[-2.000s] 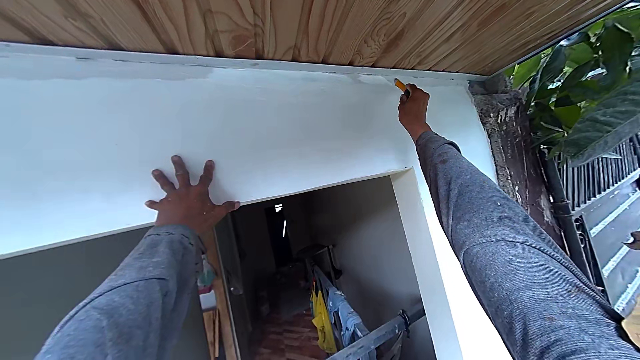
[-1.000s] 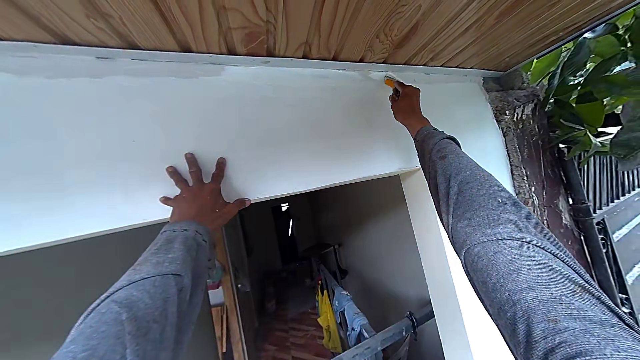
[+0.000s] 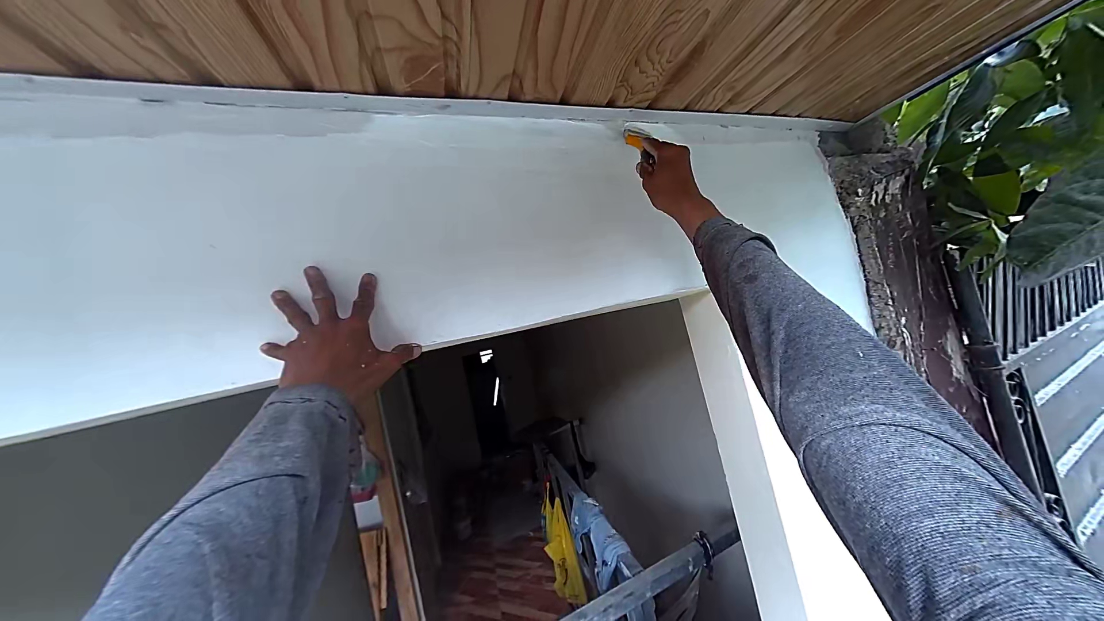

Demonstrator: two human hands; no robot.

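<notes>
My left hand (image 3: 338, 345) lies spread flat on the white wall (image 3: 483, 207), its thumb by the lower edge above the doorway. Up at the right, my right hand (image 3: 673, 177) grips a small tool with a yellow-orange handle (image 3: 636, 140), perhaps a brush or putty knife; its working end cannot be told. The tool is against the top strip of the wall, just below the pale trim (image 3: 517, 109) under the wood-look ceiling (image 3: 535, 52). A greyer, wet-looking band (image 3: 233, 119) runs along the wall top at the left.
Below is a doorway into a dark room, with a metal rail (image 3: 664, 573) and hanging clothes, one yellow (image 3: 562, 552). A rough post (image 3: 906, 276) and a pipe (image 3: 979, 345) stand at the right, beside leafy branches (image 3: 1009, 164) and a metal fence (image 3: 1052, 302).
My right hand with the tool has moved a little left along the wall top. My left hand stays spread on the wall.
</notes>
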